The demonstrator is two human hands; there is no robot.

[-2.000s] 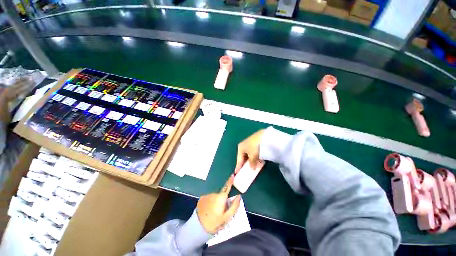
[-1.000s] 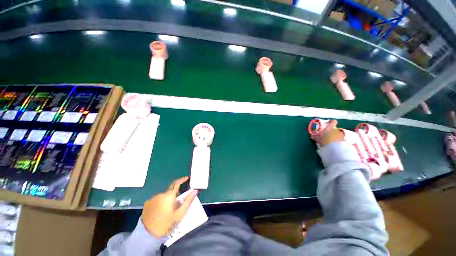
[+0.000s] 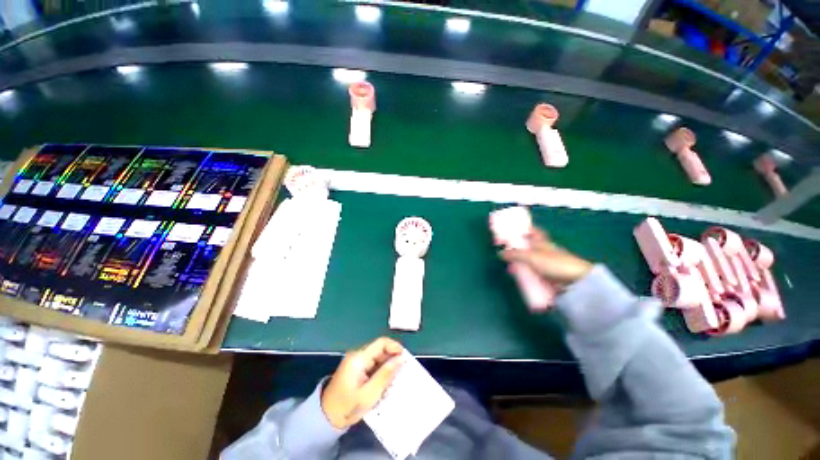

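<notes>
A pink handheld fan (image 3: 409,274) lies on the green bench edge, head away from me, with no hand on it. My left hand (image 3: 362,382) holds a white label sheet (image 3: 409,409) below the bench edge. My right hand (image 3: 542,260) is closed around a second pink fan (image 3: 512,225) over the bench to the right; hand and fan are blurred. The fan pile (image 3: 715,278) lies at the right in interlocking rows. Whether a sticker is on my fingertips cannot be seen.
Spare label sheets (image 3: 301,260) lie at left with a fan on top. Glossy black boxes (image 3: 117,234) sit on cardboard beside them. Below is a carton of white items (image 3: 45,386). Beyond the white strip (image 3: 467,190), single fans lie spaced on the green conveyor belt (image 3: 450,135).
My right hand has moved left from the fan pile with a fan in it. My left hand has drawn back from the lying fan's handle, still with the sheet. The camera view has shifted.
</notes>
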